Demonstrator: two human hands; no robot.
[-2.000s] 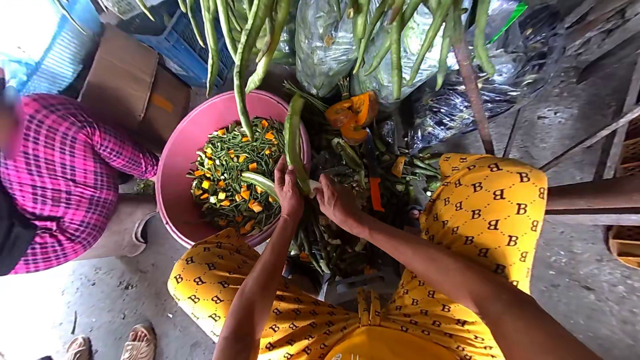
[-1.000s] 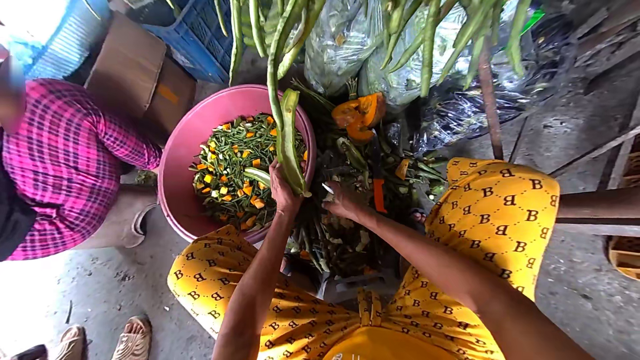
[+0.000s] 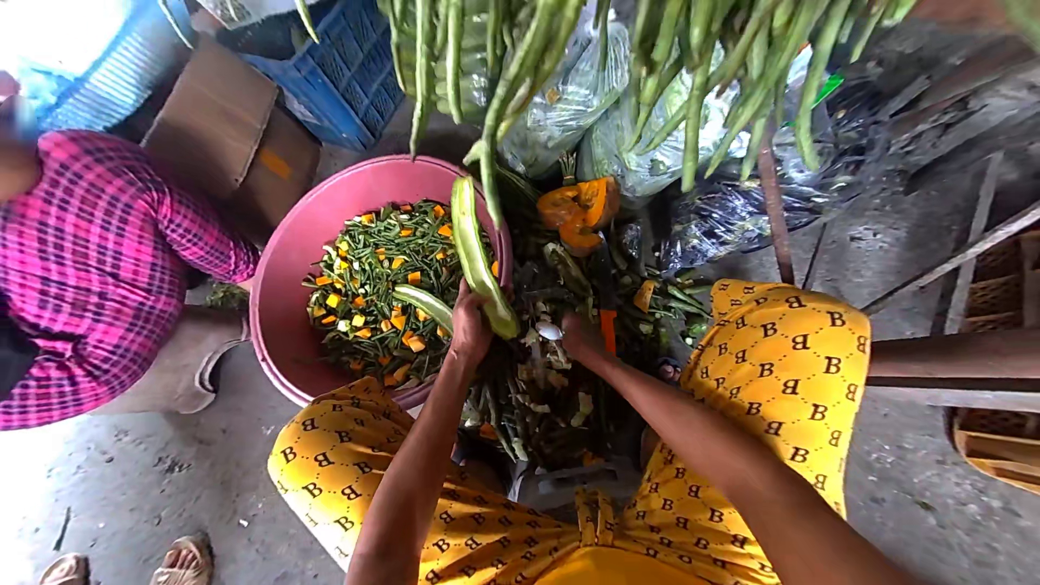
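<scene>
My left hand (image 3: 471,327) holds a long, pale green split gourd (image 3: 478,258) upright by its lower end, its hollowed inner side showing. Another pale green piece (image 3: 425,305) sticks out to the left of that hand, over the tub. My right hand (image 3: 580,339) is closed on a metal spoon, whose shiny bowl (image 3: 549,331) points left, just right of the gourd's lower end. The pink plastic tub (image 3: 280,252) beside my left hand holds cut green beans and orange squash cubes.
A cut orange squash (image 3: 579,207) and an orange-handled knife (image 3: 607,317) lie beyond my right hand, among vegetable scraps. Long green beans (image 3: 520,73) hang overhead. A person in a pink checked shirt (image 3: 97,260) sits left, near a cardboard box (image 3: 219,122) and blue crate (image 3: 341,73).
The split gourd has turned so that its hollowed side faces up toward me. My right hand with the spoon has moved away from the gourd, a little to the right.
</scene>
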